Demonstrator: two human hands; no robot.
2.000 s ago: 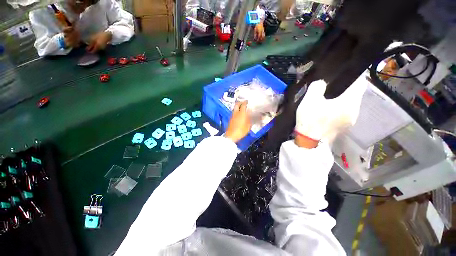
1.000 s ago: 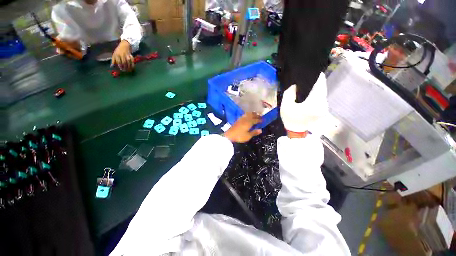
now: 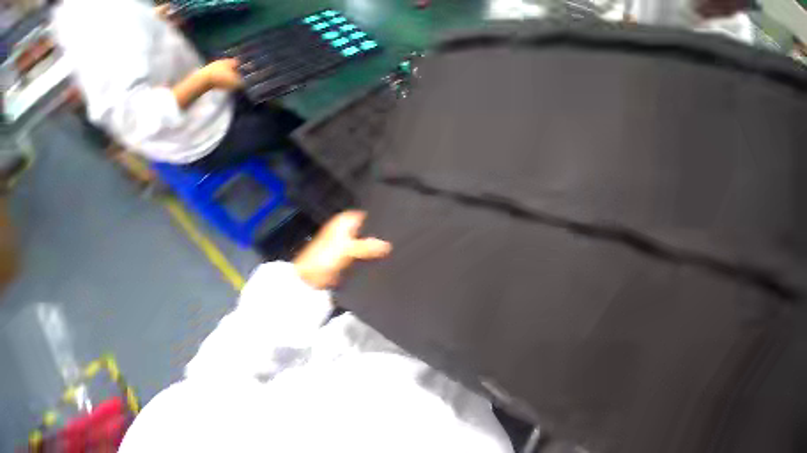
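Note:
A large black tray point(image 3: 531, 142) fills the right side of the view, close to the camera. Its visible face is plain and dark, with a dark uneven line running across it. My bare left hand point(image 3: 341, 252) is at the tray's left edge, with the thumb over the face; some fingers are hidden and the image is blurred. My right hand is not in view.
Another person's white sleeve point(image 3: 133, 80) and hand are at the upper left, beside a dark tray with teal parts point(image 3: 341, 34) on the green bench. A blue stool-like object point(image 3: 203, 190) stands on the floor below. A red object point(image 3: 96, 429) is at the lower left.
The view has swung left, away from the blue tote and loose teal parts. The black tray has come across the right side. My left hand has moved from the tote to its edge; my gloved right hand has left view.

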